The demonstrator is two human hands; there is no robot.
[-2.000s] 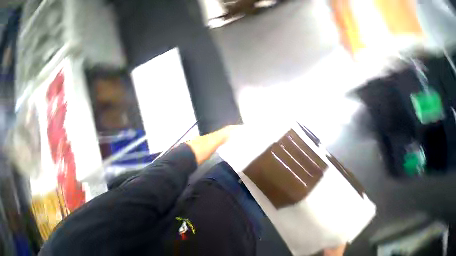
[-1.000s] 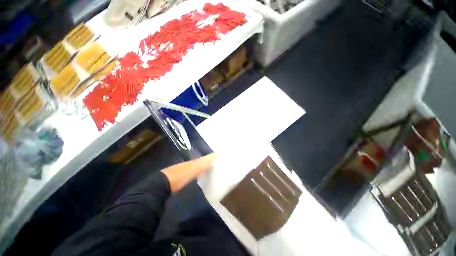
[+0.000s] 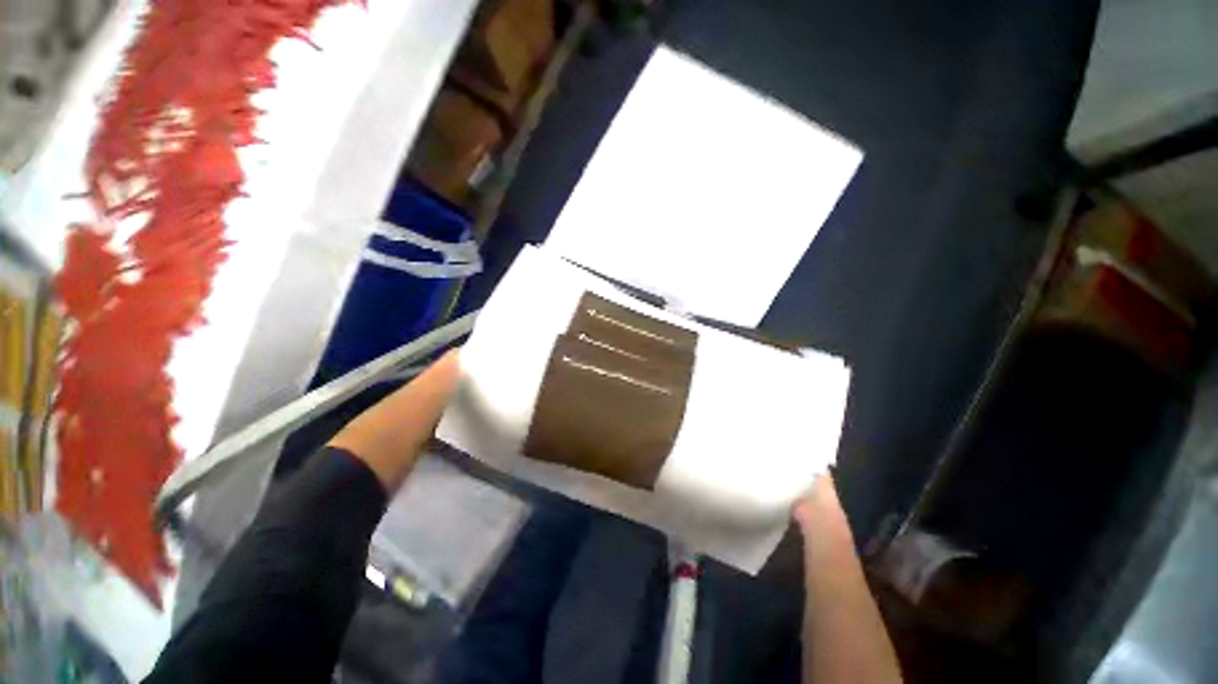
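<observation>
A brown slotted leather panel (image 3: 615, 394) with pale slot lines lies on a white backing sheet (image 3: 755, 434), with blank white on both sides. More dark edges show along the far side, so it may be a small stack. My left hand (image 3: 421, 401) holds the left end, its fingers mostly hidden by the sheet. My right hand (image 3: 822, 508) holds the near right corner. The sheet is raised in front of me, bending slightly. A large plain white sheet (image 3: 715, 174) lies lower down, beyond it.
A white table (image 3: 281, 254) at left bears red strips (image 3: 134, 307) and yellow pieces at its edge. A blue bin (image 3: 401, 287) and brown boxes stand beside it. A pale metal bar (image 3: 321, 394) runs near my left hand. Dark floor lies beyond; a box with red marks (image 3: 1129, 301) is at right.
My view has turned. The held sheet has come round to lie crosswise before me, away from the table at right. My right hand has come into view, gripping its right end.
</observation>
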